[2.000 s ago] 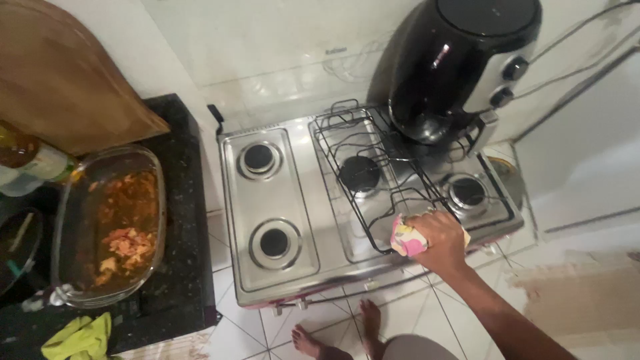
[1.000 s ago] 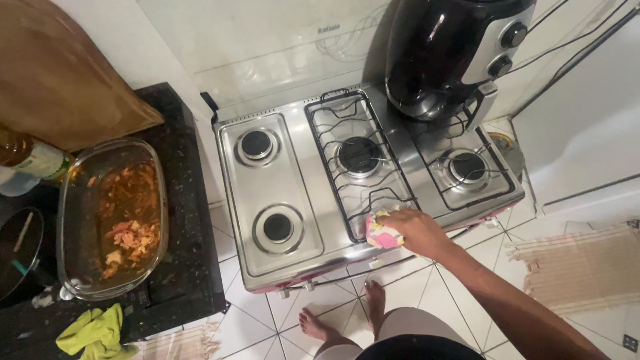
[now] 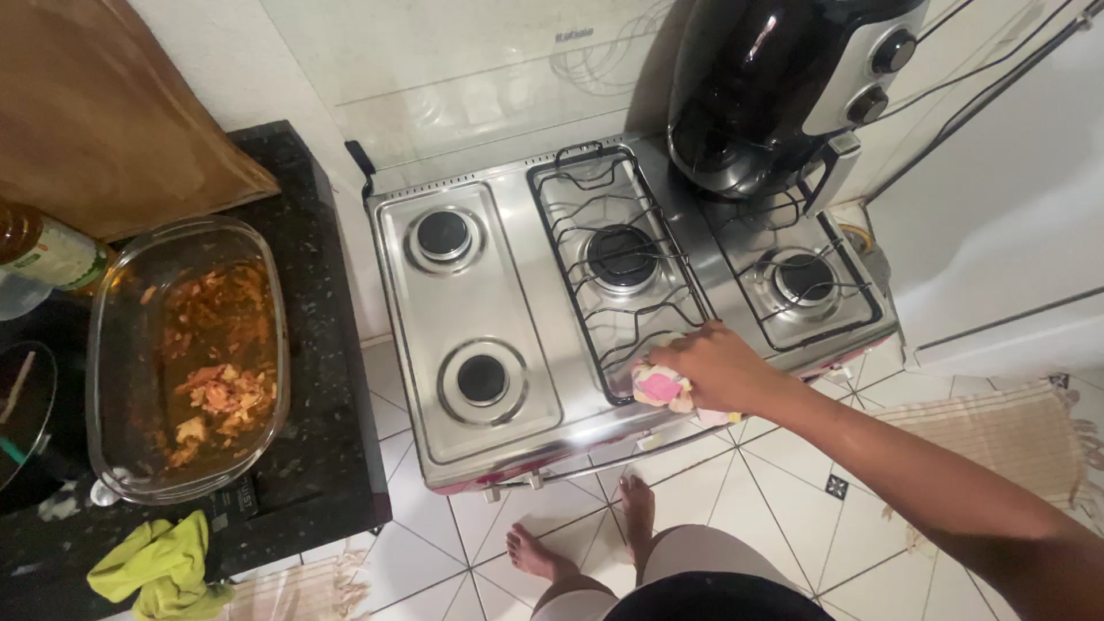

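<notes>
My right hand (image 3: 724,366) is closed around a crumpled patterned cloth (image 3: 660,385) in pink, white and yellow. Hand and cloth are at the front end of the black wire pan grate (image 3: 595,349), which lies over the middle burner (image 3: 623,256) of the stainless steel gas stove (image 3: 461,297). A second wire grate (image 3: 873,297) sits over the right burner (image 3: 805,276). No grate covers the two left burners, the rear one (image 3: 443,234) and the front one (image 3: 481,379). My left hand is out of view.
A black air fryer (image 3: 742,95) stands on the stove's back right. On the dark granite counter (image 3: 332,414) at left are a glass baking dish (image 3: 280,345) with food remains, a bottle (image 3: 56,250), a brown board (image 3: 112,112) and a yellow-green cloth (image 3: 155,561). A rug (image 3: 1000,431) lies on the tiled floor.
The middle grate, raised and askew two seconds before, now lies flat over the middle burner. My right hand still holds the patterned cloth at the grate's front end. The view is closer.
</notes>
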